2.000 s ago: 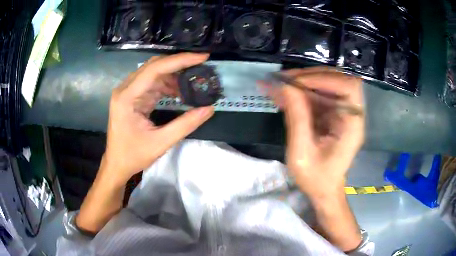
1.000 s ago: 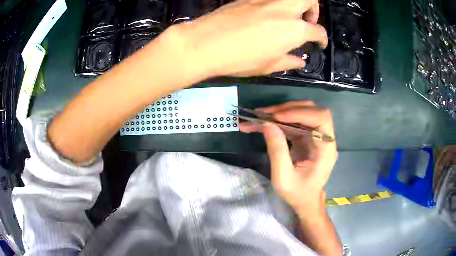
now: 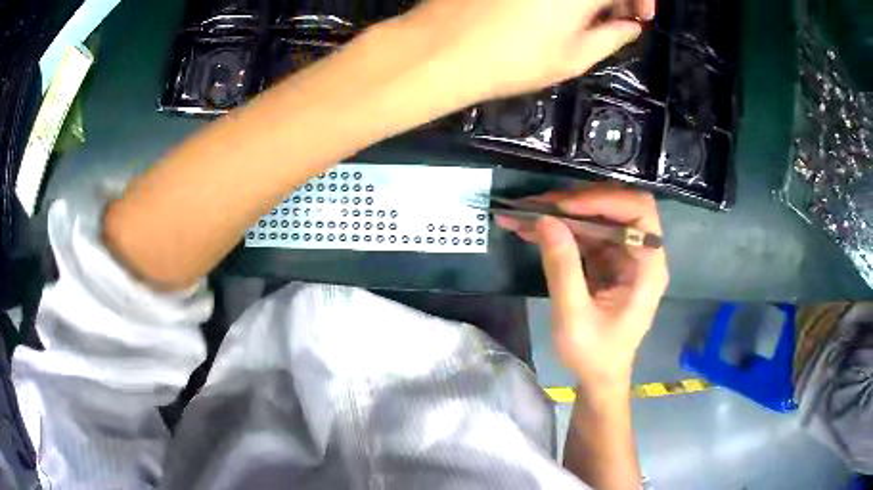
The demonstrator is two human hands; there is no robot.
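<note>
My left hand (image 3: pixel 536 43) reaches across over the glossy black blister tray (image 3: pixel 696 188); its fingertips are at the top edge of the picture, and what they hold, if anything, cannot be told. My right hand (image 3: pixel 608 278) holds metal tweezers (image 3: pixel 584 219) like a pen, tips pointing left over the right end of the sticker backing sheet (image 3: pixel 421 191). The sheet lies flat and carries rows of tiny dark rings, with a bare area at upper right. A round black housing (image 3: pixel 613 134) sits in a tray pocket below my left hand.
Paper strips (image 3: pixel 55 124) lie at the far left of the green bench top (image 3: pixel 727 254). A clear tray or bag of small glittering parts (image 3: pixel 833 144) is at the far right. Below the bench are a blue plastic frame (image 3: pixel 742 368), yellow-black floor tape (image 3: pixel 670 388) and a person's sleeve at the right edge.
My left hand left the space above the sheet, where it held a round black housing, and reached over the tray, then further right. My right hand keeps the tweezers near the sheet's right end.
</note>
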